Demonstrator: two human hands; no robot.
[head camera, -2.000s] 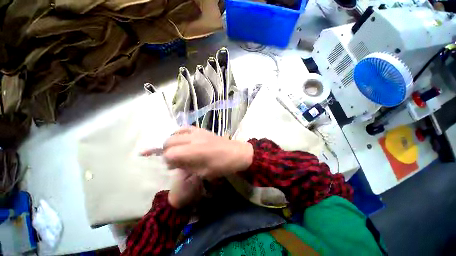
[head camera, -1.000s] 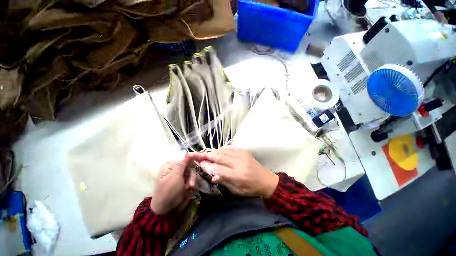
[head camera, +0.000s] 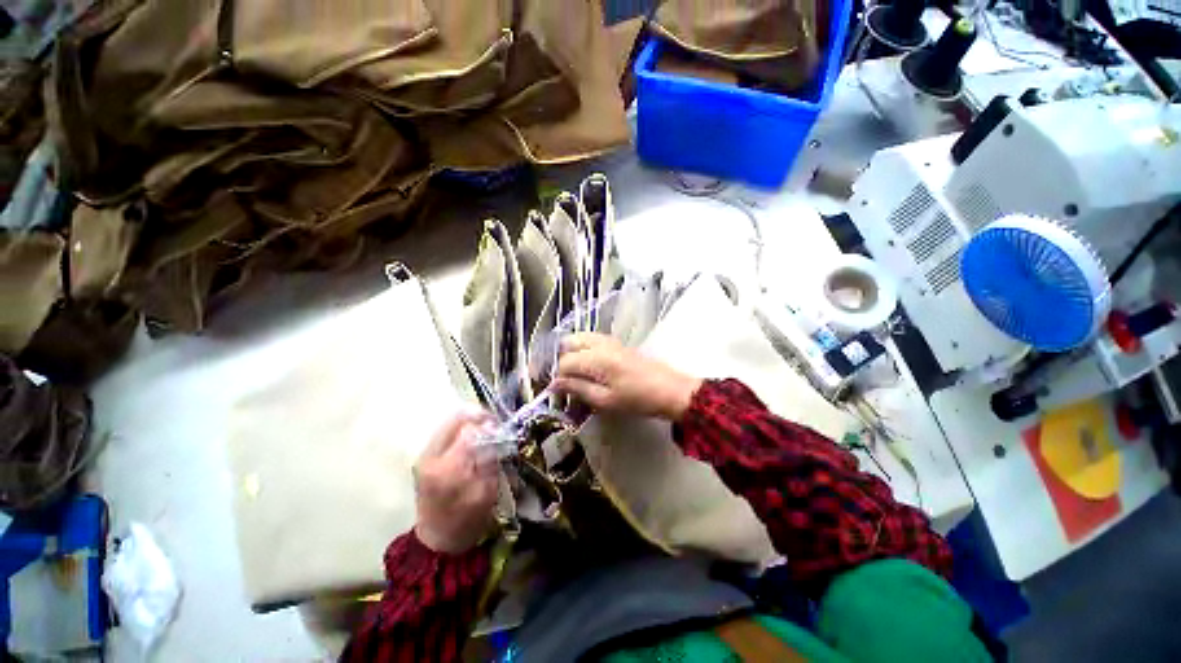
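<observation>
A bundle of cream fabric pieces (head camera: 484, 304) stands in fanned folds on the white table, drawn together near my hands. Flat cream panels spread to its left (head camera: 339, 434) and right (head camera: 725, 376). A clear, shiny plastic strip (head camera: 534, 409) runs over the gathered part between my hands. My left hand (head camera: 456, 482) grips a crumpled part of the strip at the near left of the gather. My right hand (head camera: 624, 377) pinches the strip with its fingertips, a little above and to the right. Dark edges and openings show in the folds below my hands.
A brown fabric heap (head camera: 298, 143) lies behind the work. A blue bin (head camera: 725, 123) holds brown pieces. At right are a tape roll (head camera: 857, 293), a white sewing machine (head camera: 945, 207) and a blue fan (head camera: 1035, 282). A blue tray (head camera: 55, 583) and white plastic (head camera: 140, 585) are at lower left.
My hands were close together at the gather and are now apart, with the clear strip between them. My right hand has moved up. The view has shifted, showing more of the brown heap.
</observation>
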